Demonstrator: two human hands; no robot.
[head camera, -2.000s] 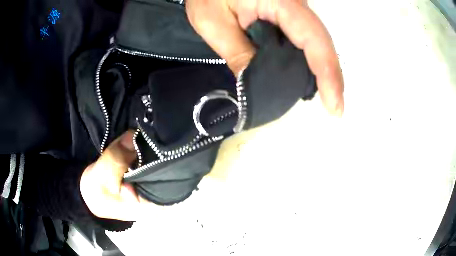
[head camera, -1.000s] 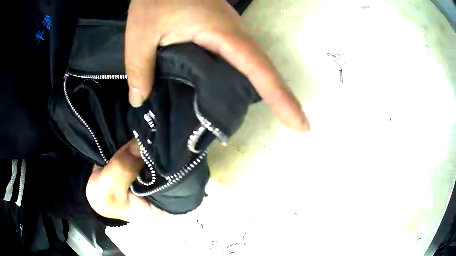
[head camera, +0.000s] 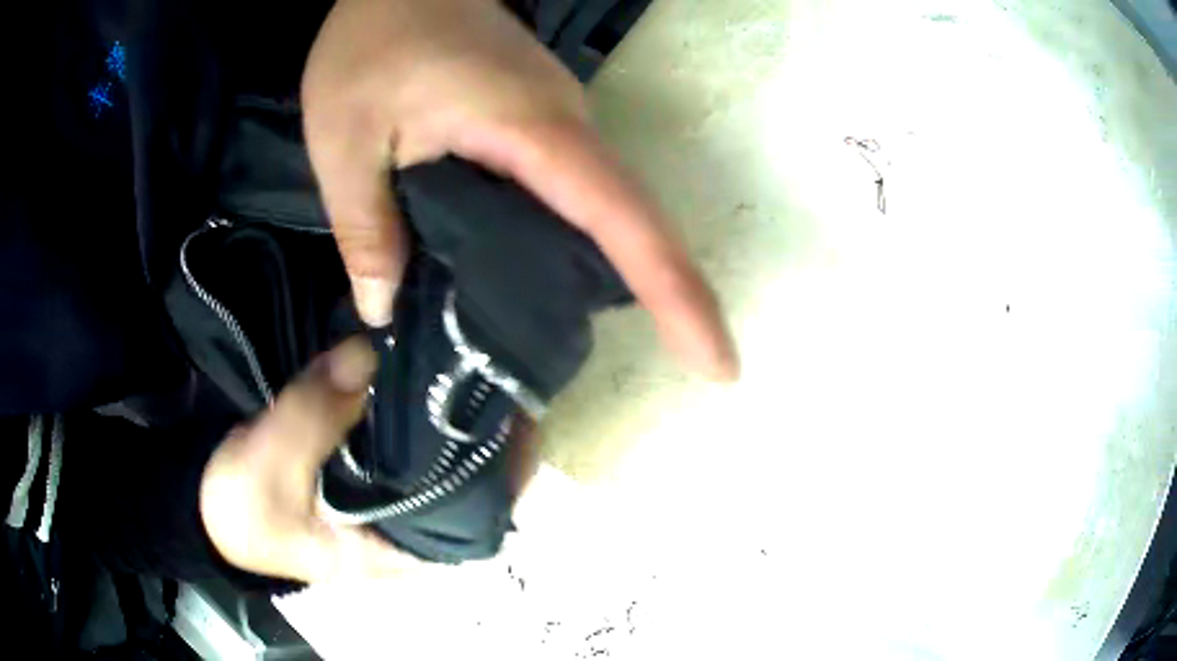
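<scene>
A crumpled black bag (head camera: 523, 278) with silver zips is held over the pale tabletop. A row of silver zipper teeth (head camera: 426, 493) curves along its lower edge, and a silver loop (head camera: 445, 403) shows near its middle. My left hand (head camera: 445, 97) comes from the top and grips a folded black part between thumb and fingers; one finger stretches out over the table. My right hand (head camera: 278, 478) grips the bag's lower left part, thumb on top and the other fingers mostly hidden beneath. Both hands are bare and slightly blurred.
The round, pale tabletop (head camera: 839, 452) has pen marks and a dark scribble. The wearer's dark clothing (head camera: 65, 233) with blue embroidery fills the left side. Dark fabric (head camera: 587, 29) lies at the top edge. A pale metal part (head camera: 213, 633) shows at the lower left.
My left hand has moved left and down toward my right hand. The bag's opening has narrowed and its right part is folded over. Both hands keep hold.
</scene>
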